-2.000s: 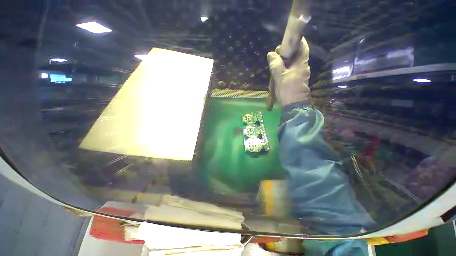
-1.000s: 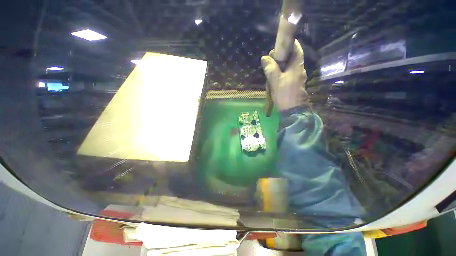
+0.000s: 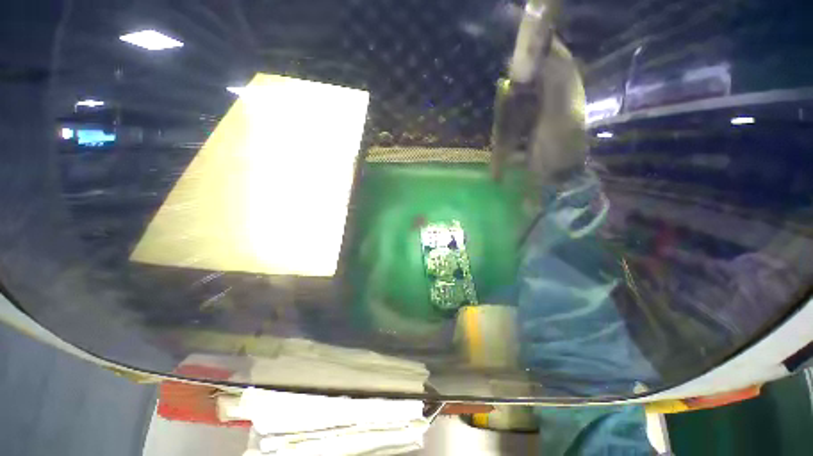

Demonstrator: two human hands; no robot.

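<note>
A circuit board with whitish and silvery parts lies on the green mat inside the cabinet, seen through the window. My right hand, in a thin whitish glove and blurred, is up behind and right of the board, not touching it. It is closed around what looks like an air blow gun, a pale tube coming down from above. A darker nozzle or lever hangs left of the hand. My right sleeve passes through the arm opening. My left hand is not in view.
A grey-beige pad with a yellow edge is left of my sleeve. A folded white cloth or paper bundle lies on the front ledge, by red padding. A bright pale yellow sheet or reflection shows in the window.
The board now lies nearer to me, closer to the yellow-edged pad. My right hand has moved right and its outline is blurred; it still holds the tube.
</note>
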